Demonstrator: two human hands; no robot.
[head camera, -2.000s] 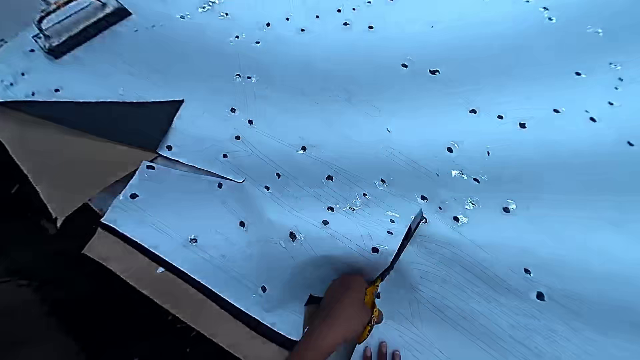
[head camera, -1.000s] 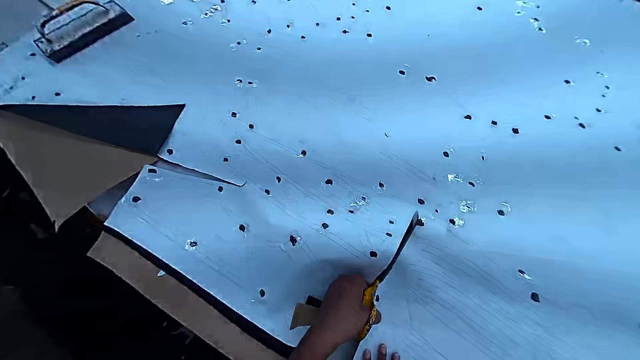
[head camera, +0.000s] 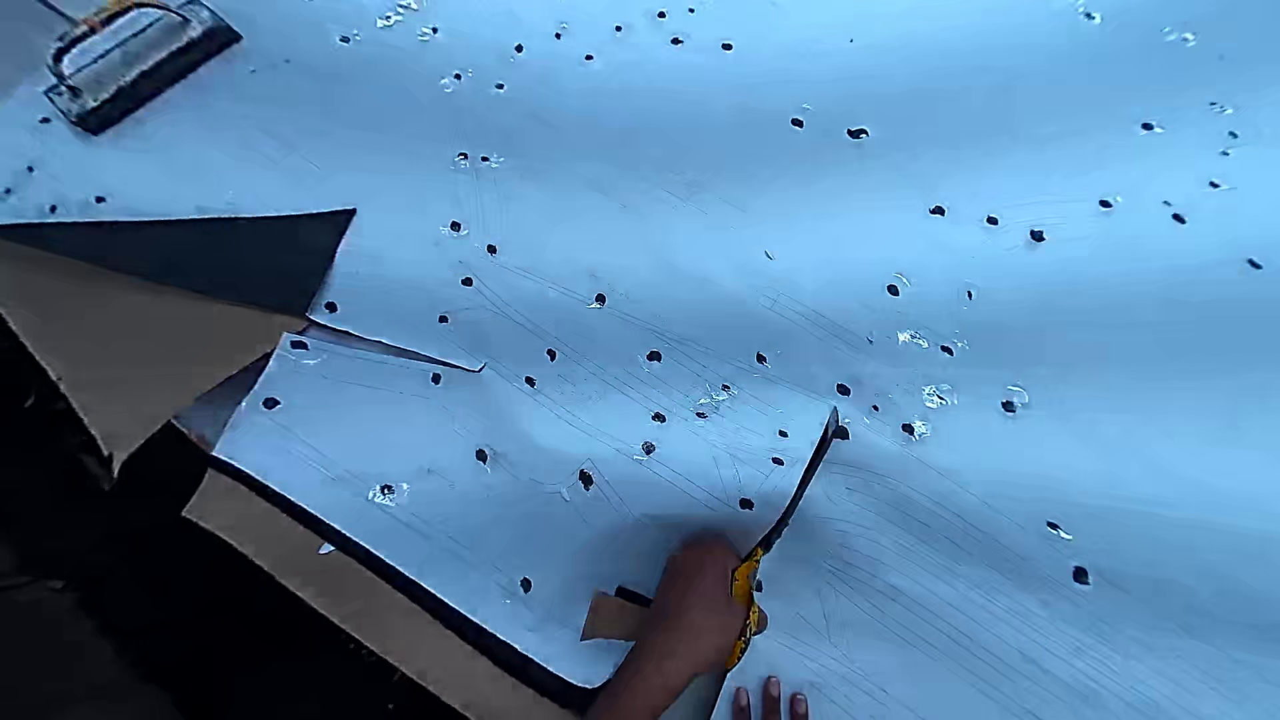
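My left hand (head camera: 700, 605) grips a yellow-handled cutting tool (head camera: 746, 600) at the lower middle. Its long, narrow dark blade (head camera: 800, 485) slants up and right over a pale, bluish sheet (head camera: 690, 240) with many small holes and scratches. The blade tip lies beside one hole. Three fingertips of my right hand (head camera: 771, 700) rest on the sheet at the bottom edge; the rest of that hand is out of frame. A small brown piece (head camera: 612, 617) shows just left of my left hand. A narrow slit (head camera: 400, 350) runs into the sheet from its left edge.
At the far left, a dark and brown folded flap (head camera: 170, 330) lies by the slit. A brown layer (head camera: 370, 600) shows under the sheet's lower left edge, beside a dark area. A worn tool with a loop handle (head camera: 140, 65) lies at top left.
More of the brown piece beside my left hand shows than two seconds ago. The gripping hand and the cutting tool stay in nearly the same place.
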